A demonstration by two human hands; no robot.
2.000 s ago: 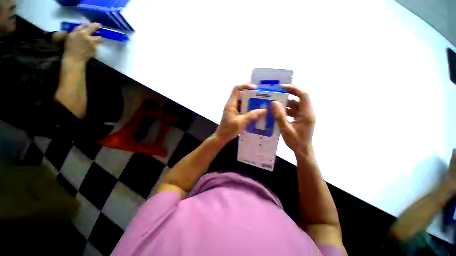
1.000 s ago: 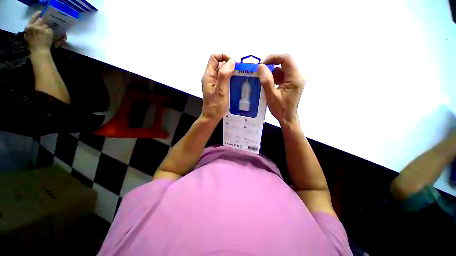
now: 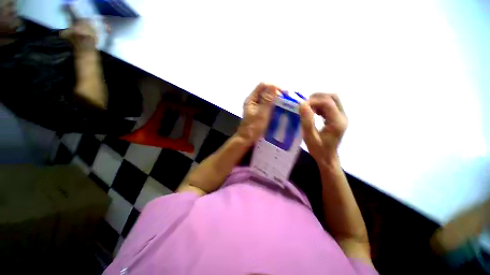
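A slim white retail box [image 3: 275, 153] with a blue front panel and a pale capsule shape stands tilted at the table edge in front of my chest. My left hand [image 3: 258, 114] grips its upper left side. My right hand [image 3: 325, 126] is at its upper right corner, with thumb and fingers pinching near the blue top flap [image 3: 290, 96]. The flap is blurred, so I cannot tell whether it is fully closed. The lower end of the box is close to the pink shirt.
The glossy white table [image 3: 376, 70] runs diagonally ahead. At upper left a person in black [image 3: 43, 80] handles a blurred box beside blue boxes [image 3: 115, 7]. An orange stool [image 3: 164, 129] and brown carton [image 3: 51, 207] are below left. Another person's arm [image 3: 465, 228] is at lower right.
The hang tab that stood above the box top is no longer clearly visible. The box has tilted, and my right hand has shifted at its upper corner. The view has moved too.
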